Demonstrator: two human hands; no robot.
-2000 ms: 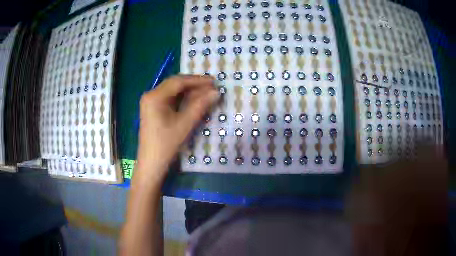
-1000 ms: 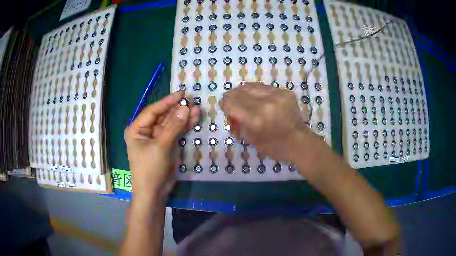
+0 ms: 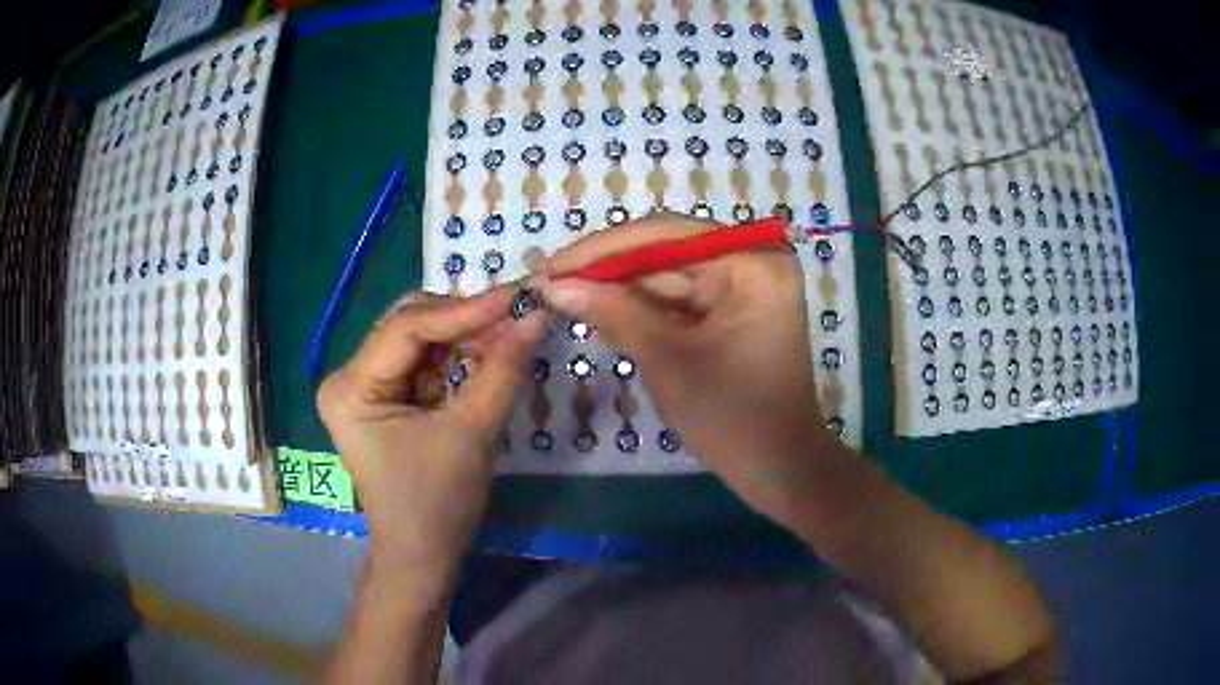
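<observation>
My left hand [image 3: 426, 388] holds a small round driver [image 3: 526, 305] between thumb and fingertips over the centre tray. My right hand [image 3: 709, 335] holds a red test probe [image 3: 682, 252], its tip pointing left at the driver. Tip and driver are very close; I cannot tell if they touch. A thin lead [image 3: 997, 159] runs from the probe's rear over the right tray. The white centre tray [image 3: 832, 187] lies beneath both hands, with rows of discs and tan pockets; its middle is partly hidden by my hands.
The right tray [image 3: 1024, 420] is partly filled. The left tray [image 3: 100, 321] shows many tan pockets, with dark stacked trays [image 3: 38, 268] beyond it. A blue pen [image 3: 355, 265] lies between the left and centre trays. A green label [image 3: 315, 479] and blue tape [image 3: 589, 545] mark the front edge.
The red probe now shows clearly in my right hand, tip at the driver. My left hand has turned the driver towards it. The whole view has shifted slightly, moving the trays left.
</observation>
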